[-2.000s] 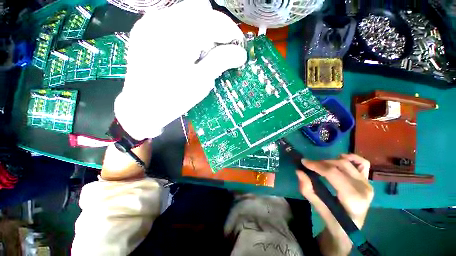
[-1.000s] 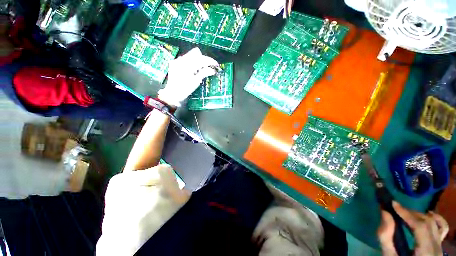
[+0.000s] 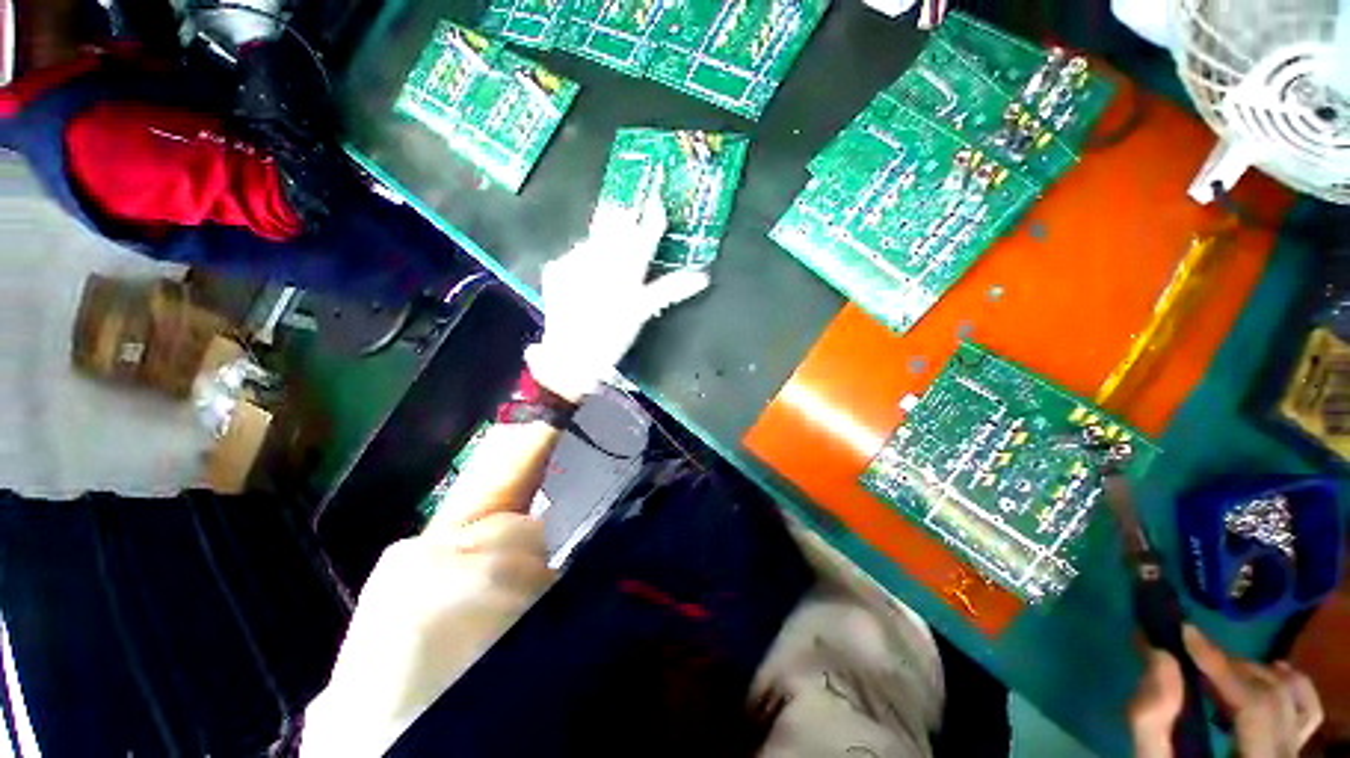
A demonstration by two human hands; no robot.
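Observation:
My left hand, in a white glove with a red wrist band, is at the near edge of a small green circuit board. Its thumb is spread and its fingertips overlap the board; nothing shows gripped. My bare right hand, cut off by the bottom edge, holds a black soldering iron. The iron's tip end is at the upper right edge of another green board on the orange mat. Exact tip contact is unclear.
Overlapping green boards lie across the orange mat's left edge. More boards lie at the far left. The blue solder tray and a white fan are right. A black bin and a person's red-and-blue sleeve are left.
The view has swung left from the earliest frame. The large board has left my left hand. Since one second ago, that hand has drawn back from the small board and its thumb has spread.

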